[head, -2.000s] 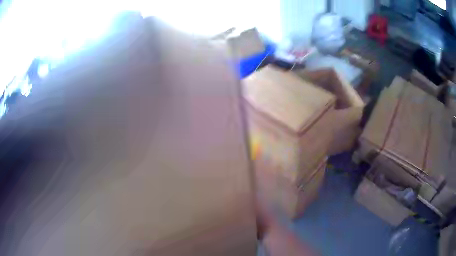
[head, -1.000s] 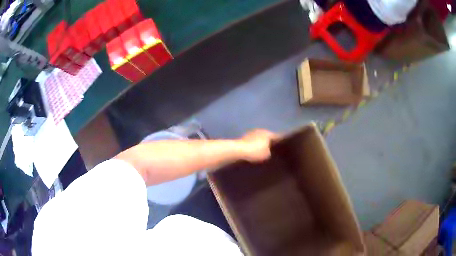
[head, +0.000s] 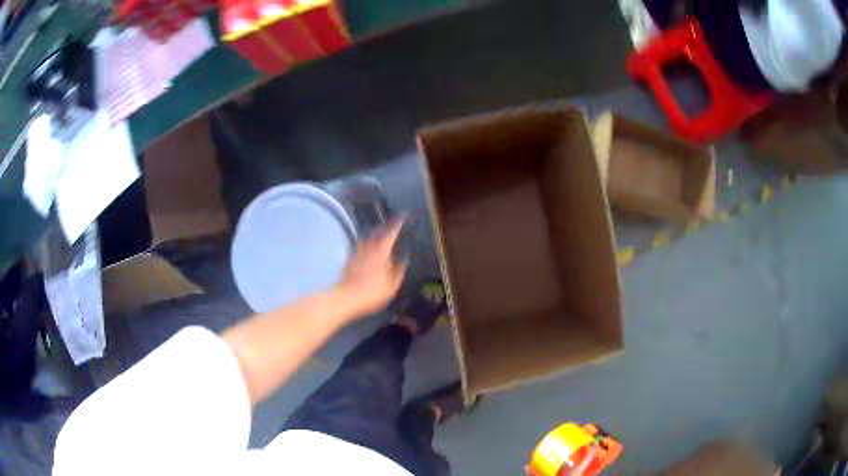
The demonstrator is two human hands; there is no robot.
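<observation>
A large open brown carton point(head: 507, 251) stands on the floor in front of me, and its inside looks empty. My left hand point(head: 374, 271) is off the carton, to its left, beside the round pale stool point(head: 293, 249). Its fingers are apart and hold nothing, though they are slightly blurred. An orange and yellow tape dispenser point(head: 563, 450) shows at the bottom edge, partly cut off; I cannot tell what supports it. My right hand is not in view.
A small open carton point(head: 651, 172) lies behind the large one. A red stool point(head: 697, 84) and part of a person are at upper right. The green bench point(head: 390, 11) holds red boxes point(head: 284, 35) and label sheets point(head: 149, 65). My feet are left of the carton.
My left hand has let go of the large carton and moved left and down. The carton appears farther up and left in view. The tape dispenser has come into view.
</observation>
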